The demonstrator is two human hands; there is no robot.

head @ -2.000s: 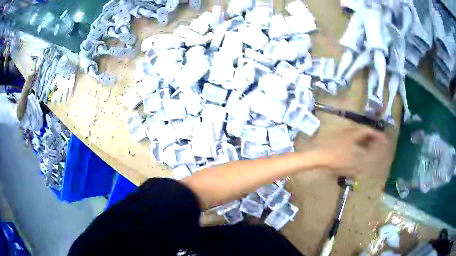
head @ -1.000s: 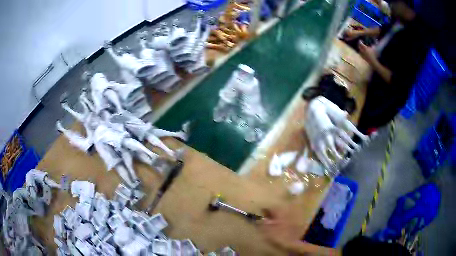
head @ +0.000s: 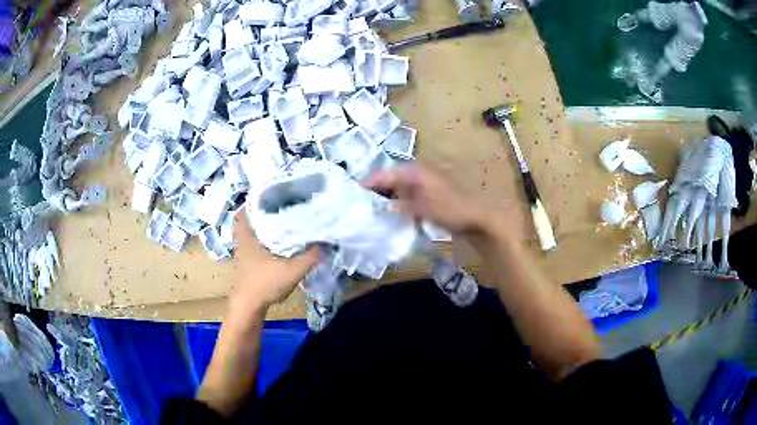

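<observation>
A white-grey figurine lower body (head: 353, 220) is held over the table's front edge, its open waist facing up and left, its two shoes toward my lap. My left hand (head: 270, 270) grips it at the waist, on the left. My right hand (head: 427, 199) is at its right upper side, blurred; whether it grips the body or holds something small is unclear. White-grey waist inserts (head: 295, 108) are heaped behind and left. The two-faced mallet (head: 523, 174) lies at right, its white handle end toward me. The dark second hammer (head: 452, 33) lies beside the heap.
White glue bottles (head: 627, 158) and stacked leg parts (head: 701, 195) lie at right. Grey limbs (head: 79, 124) lie at left. The green conveyor (head: 581, 62) carries a white-grey part at top right. Blue crates (head: 141, 365) stand below the table edge; one at right holds a whitish bag (head: 614, 295).
The view has swung back to the heap. Both hands are now in view with a lower body between them; a second ago one blurred hand was near the mallet's handle, which now lies free.
</observation>
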